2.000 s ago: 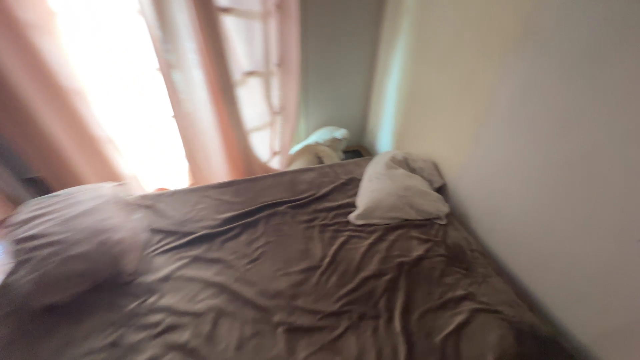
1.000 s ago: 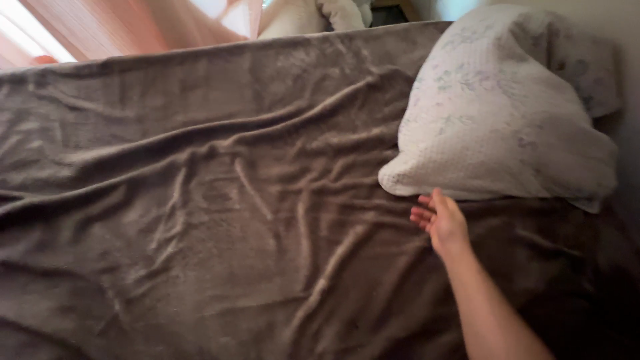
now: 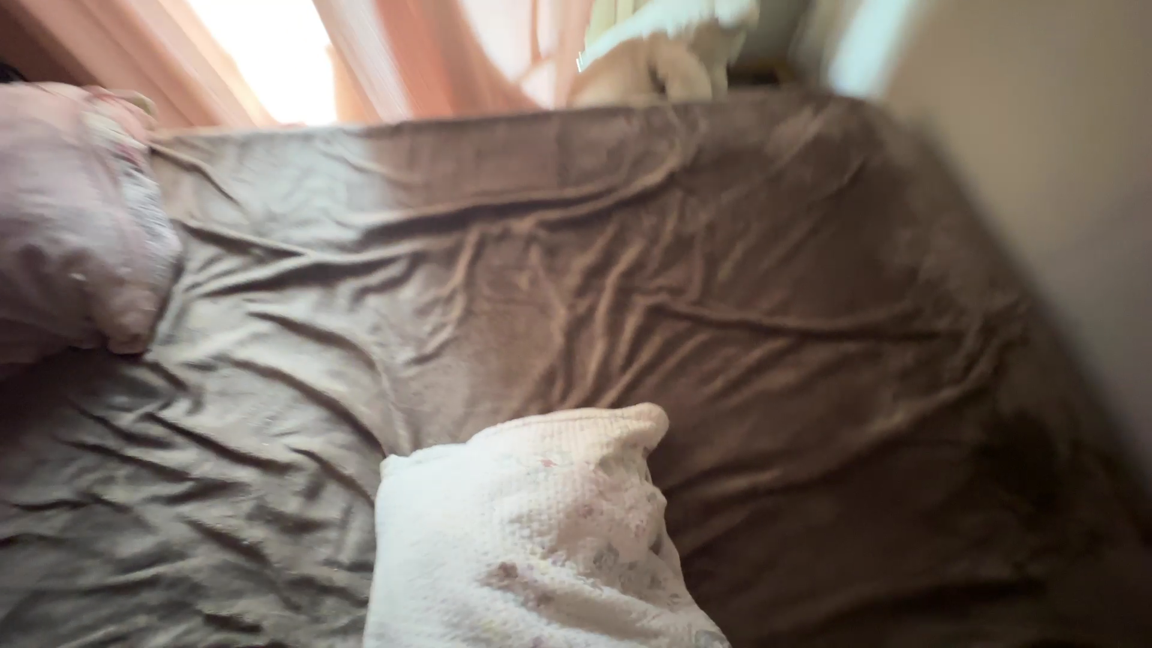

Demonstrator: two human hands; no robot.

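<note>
Neither my left hand nor my right hand shows in the head view. A white pillow with a faint floral print (image 3: 531,540) is at the bottom centre, cut off by the lower edge; whether a hand holds it below the frame cannot be seen. Beneath and around it spreads a wrinkled brown plush blanket (image 3: 792,378) that covers the bed. At the left edge a pinkish pillow (image 3: 72,225) with a patterned side lies on the blanket.
Pink curtains (image 3: 387,54) hang before a bright window beyond the bed's far edge. Pale, soft-looking items (image 3: 643,72) sit behind that edge. A beige wall (image 3: 1044,162) runs along the right side of the bed.
The floral pillow has left its place beside the wall at the far right and is now at the bottom centre. My hand, seen at its corner one second ago, is out of view.
</note>
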